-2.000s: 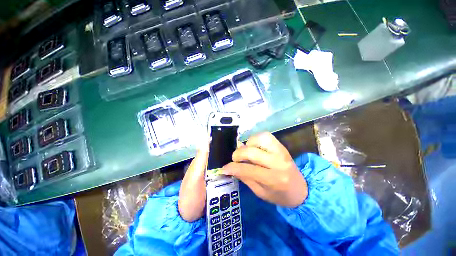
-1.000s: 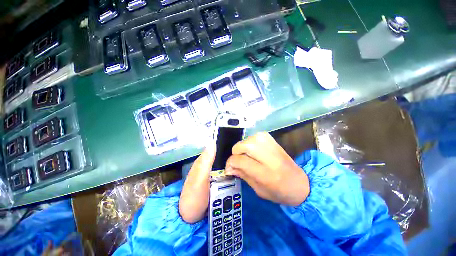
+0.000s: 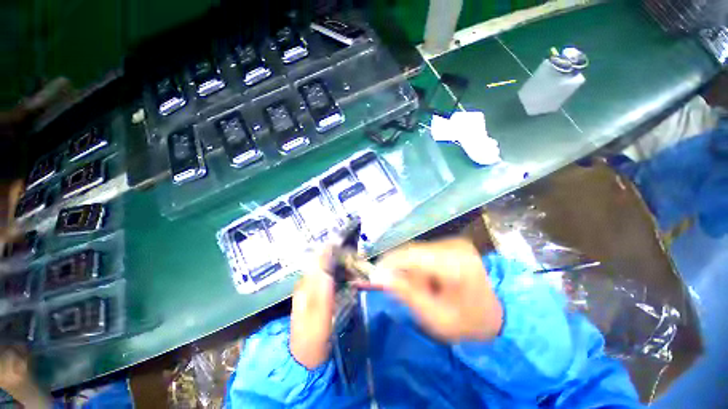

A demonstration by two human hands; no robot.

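Observation:
The open flip phone is held upright above my lap, turned nearly edge-on and blurred. My left hand is closed around it from the left, near the hinge. My right hand is blurred; its fingertips are at the phone's hinge area from the right, and whether they pinch the phone or something small cannot be told. The small clear-white lens tray lies just beyond the hands, with a dark piece visible in one pocket. The screen is not visible.
A large clear tray of closed phones stands behind. More dark phones lie in trays at left, with part of another person's hand. A white cloth, whitish bottle and black pieces lie right. Cartons stand below.
The phone has turned from screen-and-keypad facing me to nearly edge-on. My right hand has shifted slightly and blurred. The view has moved, so the bench items sit lower and the bottle further left.

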